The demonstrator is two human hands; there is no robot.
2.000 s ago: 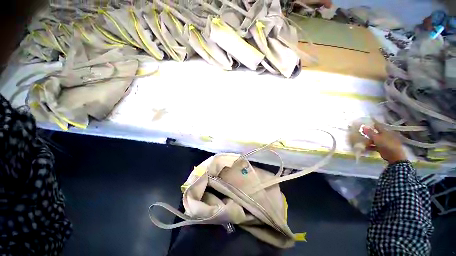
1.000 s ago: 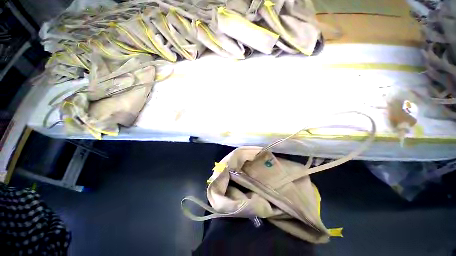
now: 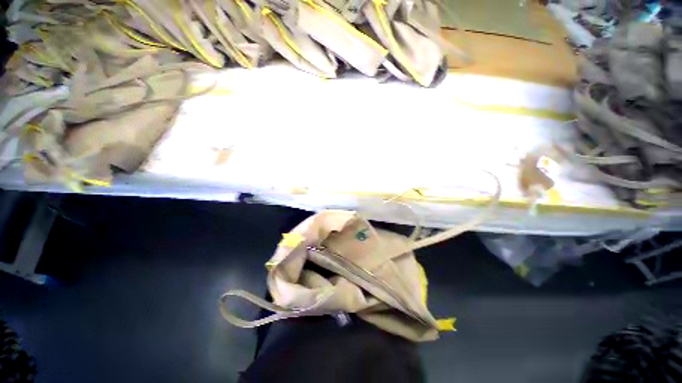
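Observation:
A beige handbag (image 3: 396,262) lies on the wearer's lap against the table edge, its opening facing up with a long dark zipper (image 3: 366,278) across it. Yellow tape (image 3: 446,325) sticks out at its lower right corner and more at its upper left. A small green-blue badge shows on its panel. One strap loops up onto the table, another hangs to the left. A glue bottle (image 3: 536,176), blurred, is on the table at the right with no hand on it. Neither hand is in view; only dark patterned sleeves show at the lower left and lower right edges.
A white table (image 3: 336,135) with yellow lines spans the view. Beige bags with yellow edges (image 3: 284,37) are heaped along its far side, and one bag (image 3: 120,138) lies at the left. A cardboard sheet (image 3: 508,56) is at the back. More bags are at the right. Clear plastic (image 3: 527,258) hangs below the table.
Two seconds ago my right hand was at the glue bottle; it has since left the view and the bottle stays on the table. The view has shifted. The bag remains on the lap.

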